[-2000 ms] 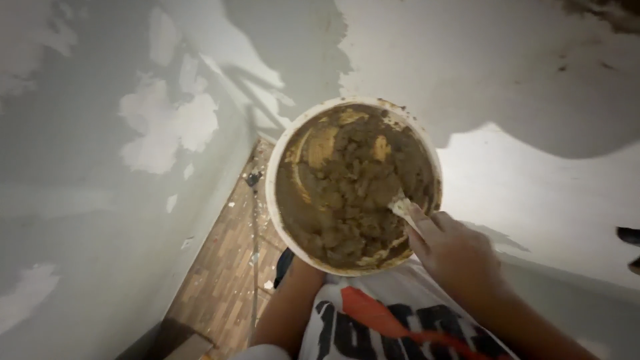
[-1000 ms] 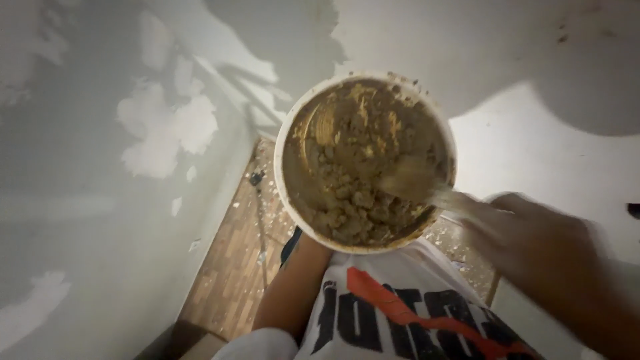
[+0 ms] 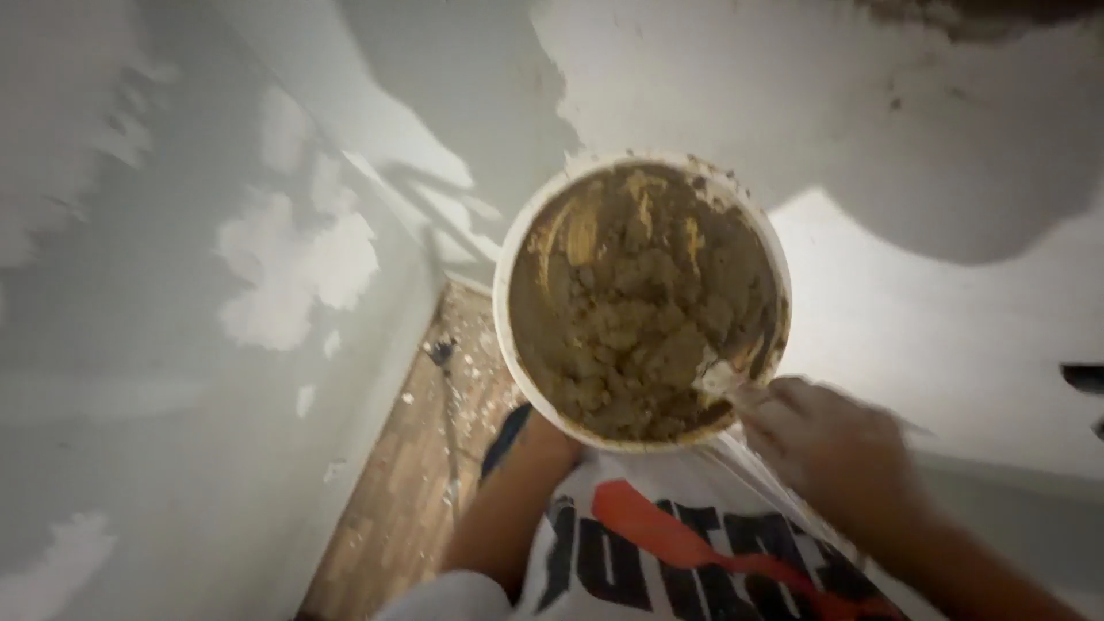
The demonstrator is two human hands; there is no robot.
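A round white bucket [image 3: 509, 345] is held up near my body, its inner wall smeared with brown paste. Lumpy brown paste [image 3: 647, 319] lies inside it. My right hand [image 3: 819, 431] is closed on the pale, paste-covered handle of a tool [image 3: 718, 378] at the bucket's lower right rim; the tool's working end is hidden in the paste. My left forearm reaches up to the bucket's lower left side, and the left hand itself is hidden beneath or behind the bucket.
A grey-green wall with white patches [image 3: 293, 267] rises on the left. Ahead and right stands another wall [image 3: 906, 345] with pale patches and shadows. Below is a wood-look floor [image 3: 371, 517] strewn with white crumbs, with a thin cord or rod [image 3: 450, 431] along it.
My right hand, blurred and farther right of the bucket one second ago, is now back close against its lower right rim, still with the tool.
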